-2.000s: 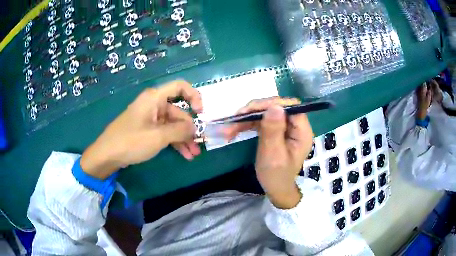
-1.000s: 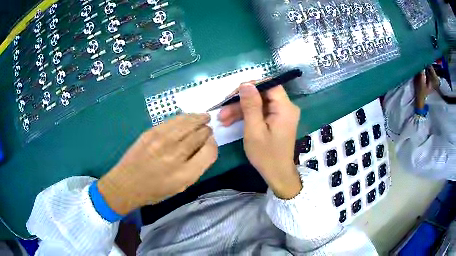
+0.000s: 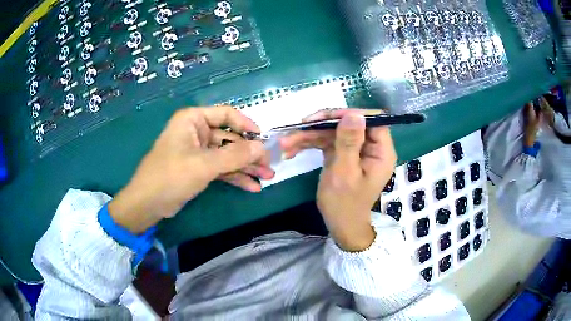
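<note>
My left hand (image 3: 197, 150) holds a small flex circuit assembly (image 3: 252, 135) between thumb and fingertips; much of it is hidden by the fingers. My right hand (image 3: 350, 166) holds slim black tweezers (image 3: 382, 120) like a pen, nearly level, with the tip pointing left at the assembly. Whether the tip touches it, and whether it bears a sticker, I cannot tell. A white card (image 3: 313, 100) lies on the green mat under and behind my hands. A sticker sheet with tiny squares (image 3: 282, 91) shows along its back edge.
A clear blister tray (image 3: 206, 78) with rows of assemblies lies at back left. Shiny stacked blister trays (image 3: 432, 103) lie at back right. A white tray of black parts (image 3: 432, 210) is at the bench edge, right. Another person's hands and white sleeve (image 3: 532, 182) show far right.
My left hand has risen from the sheet and turned, showing the assembly in its fingertips. My right hand has moved slightly right, and the tweezers lie flatter. The view has also shifted.
</note>
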